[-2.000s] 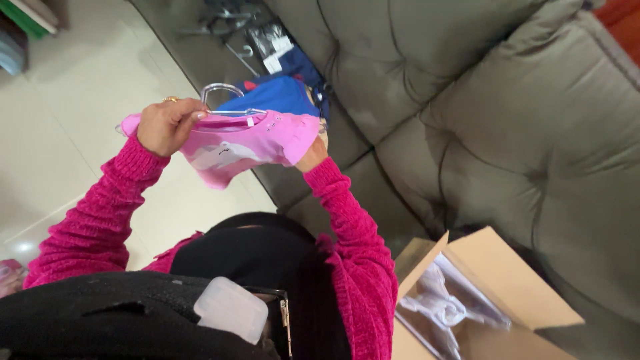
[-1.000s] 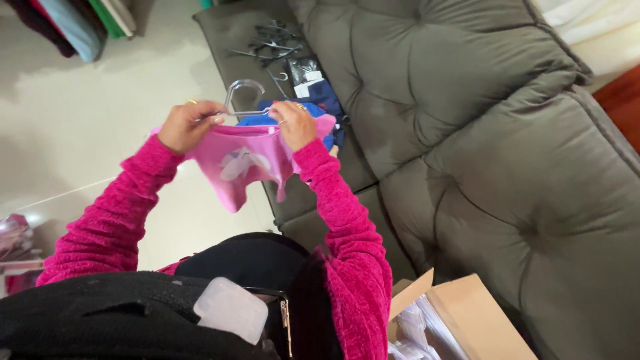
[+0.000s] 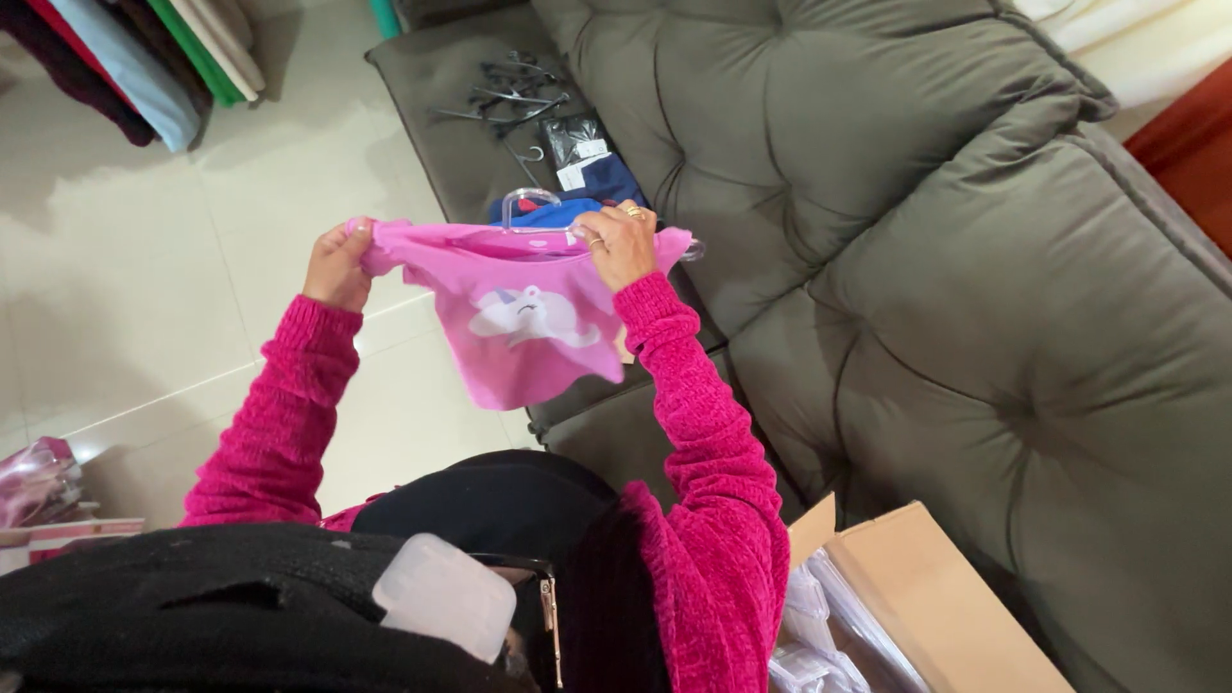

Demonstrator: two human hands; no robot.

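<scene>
A small pink shirt (image 3: 520,327) with a white unicorn print hangs between my hands. My left hand (image 3: 339,268) pinches its sleeve at the left. My right hand (image 3: 621,243) grips the neckline and shoulder near the other sleeve, along with the bar of a clear plastic hanger (image 3: 531,197). The hanger's hook stands up above the neckline, and one clear end pokes out past the right sleeve; most of the hanger is hidden inside the shirt. Right behind the shirt, blue clothing (image 3: 568,212) lies on the sofa seat.
A grey tufted sofa (image 3: 924,289) runs along the right. Black hangers (image 3: 515,96) and a dark plastic-wrapped packet (image 3: 575,141) lie on its seat. An open cardboard box (image 3: 934,597) with clear plastic items stands at the lower right. Clothes (image 3: 144,77) hang at the upper left above the tiled floor.
My left hand has moved from the hanger and neckline out to the sleeve, which is now stretched leftward. The right hand still holds the shirt near the hanger.
</scene>
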